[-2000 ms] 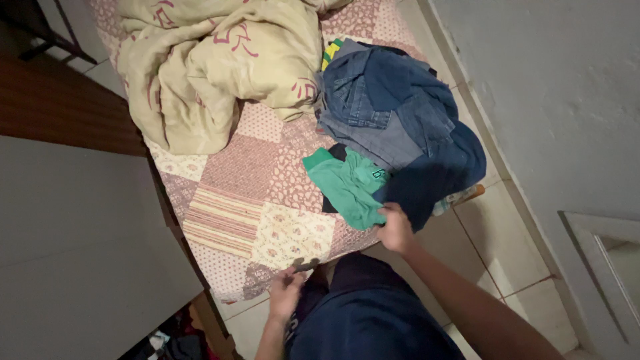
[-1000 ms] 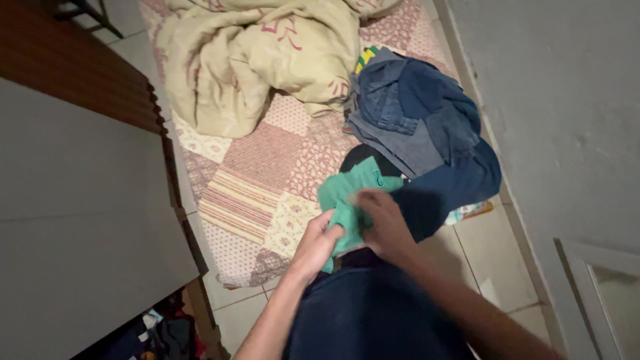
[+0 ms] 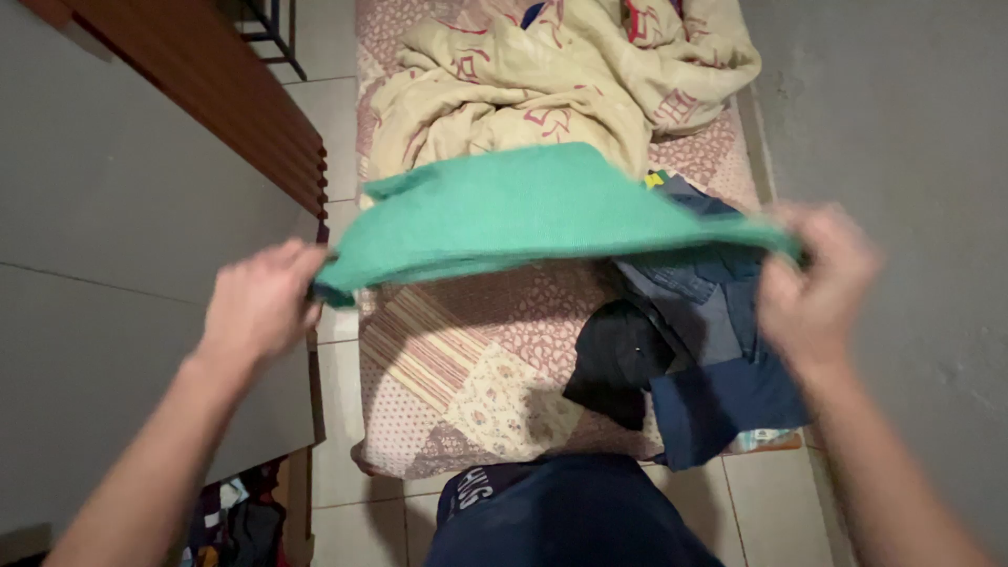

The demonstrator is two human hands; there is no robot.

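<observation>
A green cloth garment (image 3: pixel 520 209) is stretched in the air between my two hands, above the bed, and its edges are blurred. My left hand (image 3: pixel 264 295) grips its left end, where a dark patch shows. My right hand (image 3: pixel 823 276), also blurred, is closed on the right end. Below and to the right, a pile of blue denim and navy clothes (image 3: pixel 728 394) lies on the bed, partly hidden by the garment. A black cloth item (image 3: pixel 618 358) rests against the pile's left side.
A patchwork-patterned bed cover (image 3: pixel 504 394) lies under everything. The rumpled cream blanket (image 3: pixel 551 102) is at the far end. A grey panel (image 3: pixel 150 197) with brown wood stands at left, above dark clothes (image 3: pixel 252 512) in an open compartment. A grey wall (image 3: pixel 898 142) borders the right.
The green garment was on the bed by the pile, then bunched between both hands; now it is lifted and spread wide. My hands have moved far apart. The black item is more exposed.
</observation>
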